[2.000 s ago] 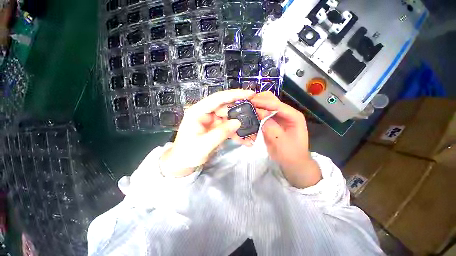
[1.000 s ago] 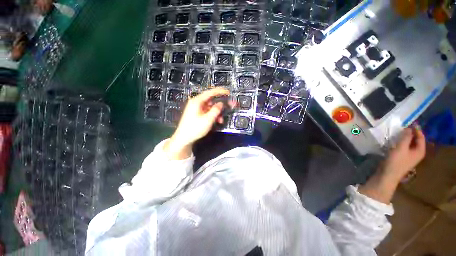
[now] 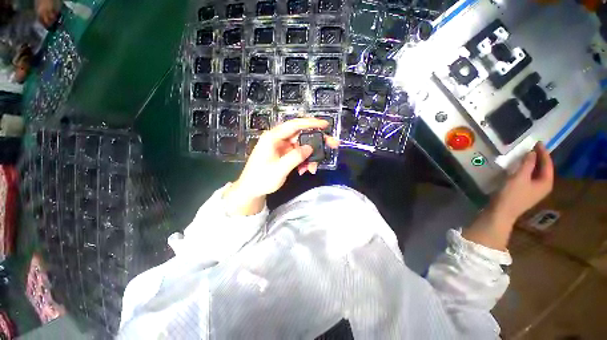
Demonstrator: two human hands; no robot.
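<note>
My left hand [image 3: 276, 159] holds a small black housing [image 3: 311, 145] between thumb and fingers, over the near right corner of the large blister tray [image 3: 244, 105]. The tray's pockets hold black housings. My right hand [image 3: 526, 189] is at the near right corner of the white press machine [image 3: 484, 174], its fingers at the edge. Whether it holds something is hard to see. Black fixture nests [image 3: 509, 121] lie on the machine's top.
A second blister tray [image 3: 377, 123] lies between the large tray and the machine. The machine's front has a red-orange knob [image 3: 459, 139] and a green button [image 3: 478, 161]. More clear trays [image 3: 86, 212] are at left. Cartons [image 3: 556, 265] stand at lower right.
Two seconds ago both hands were together at the housing. My right hand has since moved right to the machine's corner. My left hand kept the housing. The view has shifted.
</note>
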